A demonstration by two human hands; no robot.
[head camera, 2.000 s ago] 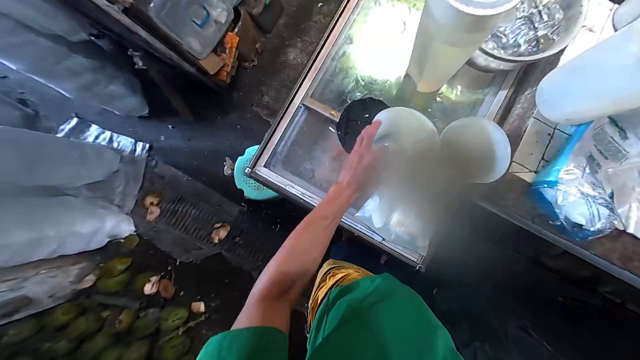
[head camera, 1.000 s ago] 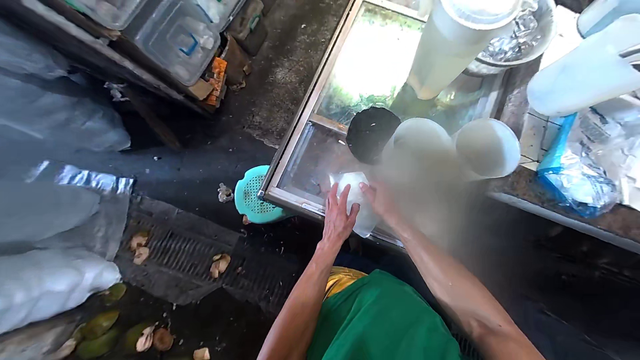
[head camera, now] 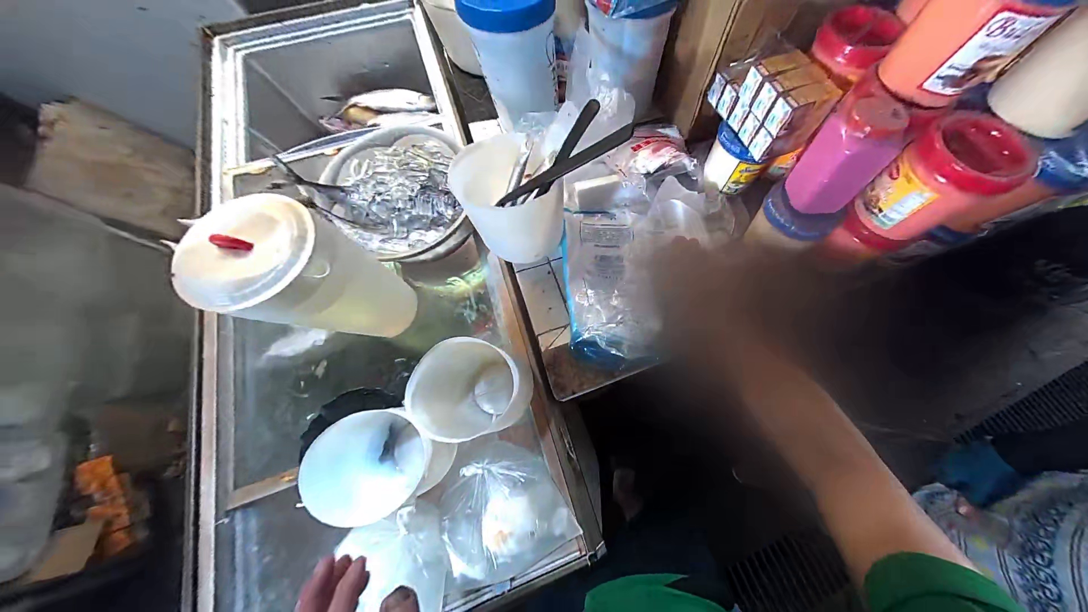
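Observation:
My left hand [head camera: 350,588], at the bottom edge, touches or lies beside a clear plastic bag with pale contents [head camera: 395,552]; its fingers are partly cut off. Blurred, my right hand [head camera: 697,276] reaches to the clear plastic packaging [head camera: 608,280] on the tiled ledge; whether it grips any is hidden. A second knotted bag [head camera: 506,514] sits on the glass-topped case beside the first. Above the bags, two white plastic containers [head camera: 364,467] [head camera: 467,389] stand open-topped. Further up are a lidded pitcher [head camera: 297,268] and a metal bowl of ice with tongs [head camera: 399,191].
A white cup with black-handled utensils [head camera: 510,200] stands on the ledge. Behind it are blue-lidded containers [head camera: 514,68]. Red-lidded jars [head camera: 943,174], a pink bottle [head camera: 846,157] and stacked small boxes [head camera: 773,98] crowd the right. The case's wooden edge [head camera: 557,425] runs beside the containers.
My right hand has left the bag near my left hand and reached out to the packaging on the ledge. The view has swung strongly to the right.

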